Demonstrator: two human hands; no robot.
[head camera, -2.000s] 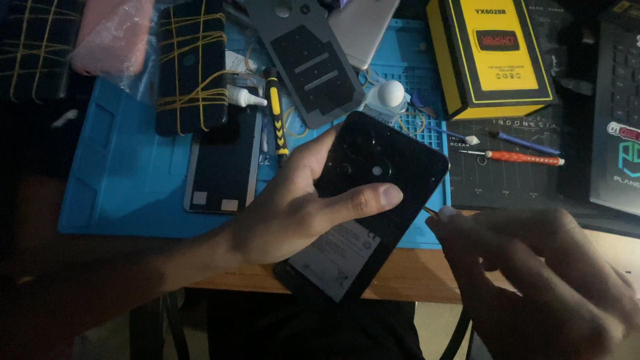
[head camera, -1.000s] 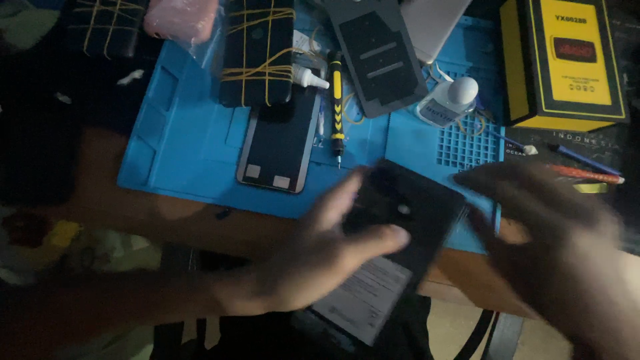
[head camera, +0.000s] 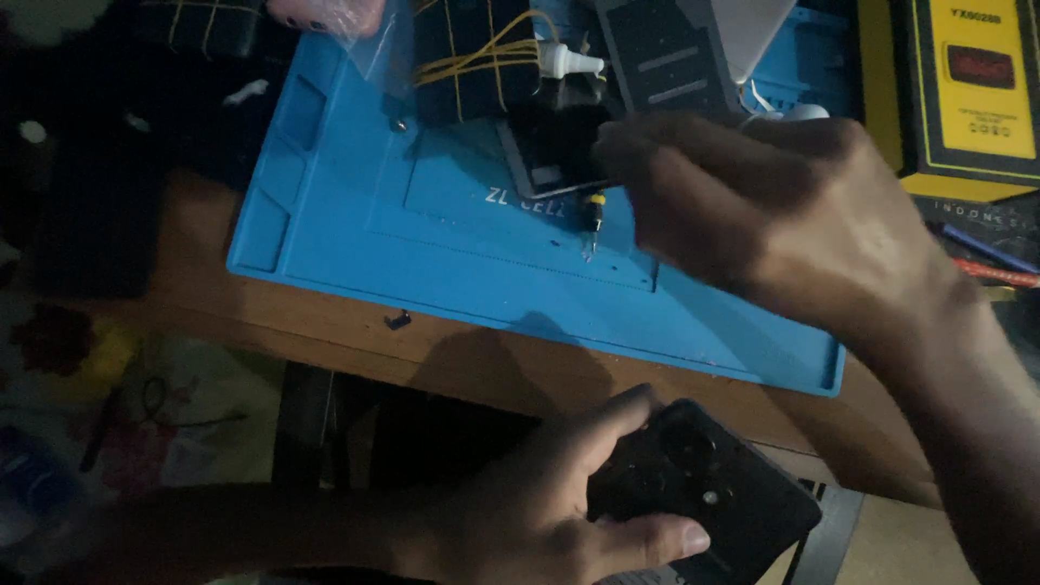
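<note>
My left hand (head camera: 569, 512) holds a black smartphone (head camera: 756, 487) in front of the table edge, its camera side up, with the thumb across the back near the lenses. Over the blue repair mat (head camera: 455, 276), my right hand (head camera: 747, 195) pinches the right edge of a dark phone display panel (head camera: 556, 150), which sits at a tilt. Partly under that panel is a yellow and black screwdriver (head camera: 595, 213), its tip on the mat. A white-nozzled tube (head camera: 573, 62) and a dark phone wrapped in rubber bands (head camera: 471, 73) lie just behind.
A grey phone back panel (head camera: 674, 57) lies behind my right hand, beside a white-capped bottle (head camera: 792, 114). The yellow and black box (head camera: 983, 89) stands at right, near a red-handled tool (head camera: 995, 270). A small dark part (head camera: 398, 320) rests on the wooden table edge.
My right hand has moved from beside the phone to the display panel, which has shifted over the screwdriver. My left hand still holds the phone, now lower and off the mat.
</note>
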